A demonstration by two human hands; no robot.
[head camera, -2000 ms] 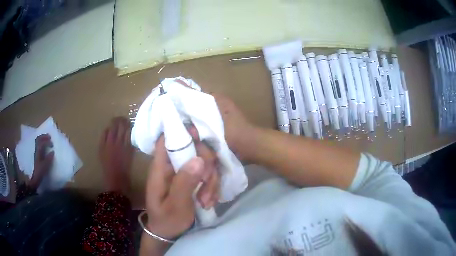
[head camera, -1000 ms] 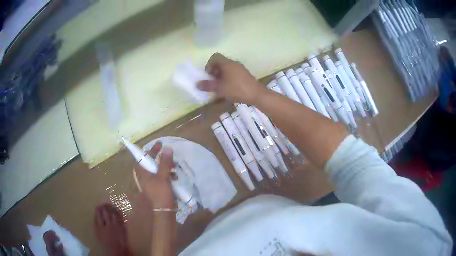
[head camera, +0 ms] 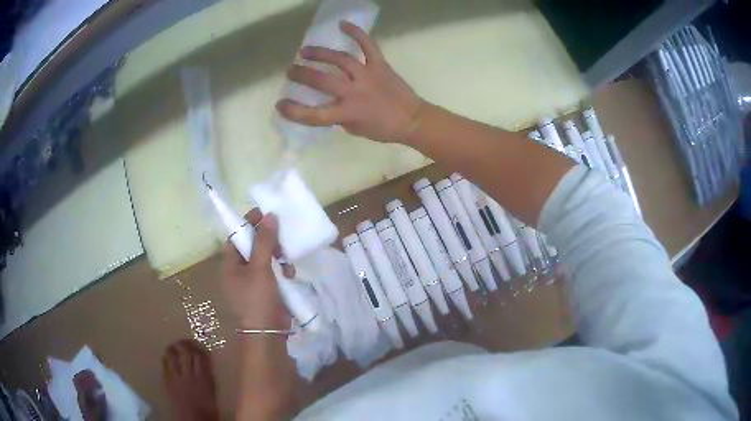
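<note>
My left hand [head camera: 257, 284] holds a white pen-shaped device [head camera: 230, 220] with its thin metal tip pointing up and left. The same hand's fingertips hold a small white block [head camera: 296, 218]. My right hand [head camera: 362, 90] is around a translucent bottle [head camera: 336, 34], tilted with its narrow end down towards the block. Whether liquid comes out cannot be seen. A crumpled white cloth [head camera: 342, 308] lies beside and partly under the left hand. A row of several white pens [head camera: 408, 267] lies to the right, partly hidden by my right arm.
A pale yellow sheet [head camera: 461, 74] spans the back of the brown bench [head camera: 132, 329], with a translucent strip on it. Clear-wrapped pens [head camera: 700, 115] lie at the right end. Another person's hands [head camera: 188, 374] are at lower left, one over white wipes [head camera: 111, 395].
My right hand first took up the white block; the block is now at my left fingertips and my right hand has taken hold of the bottle. The cloth has dropped to the bench.
</note>
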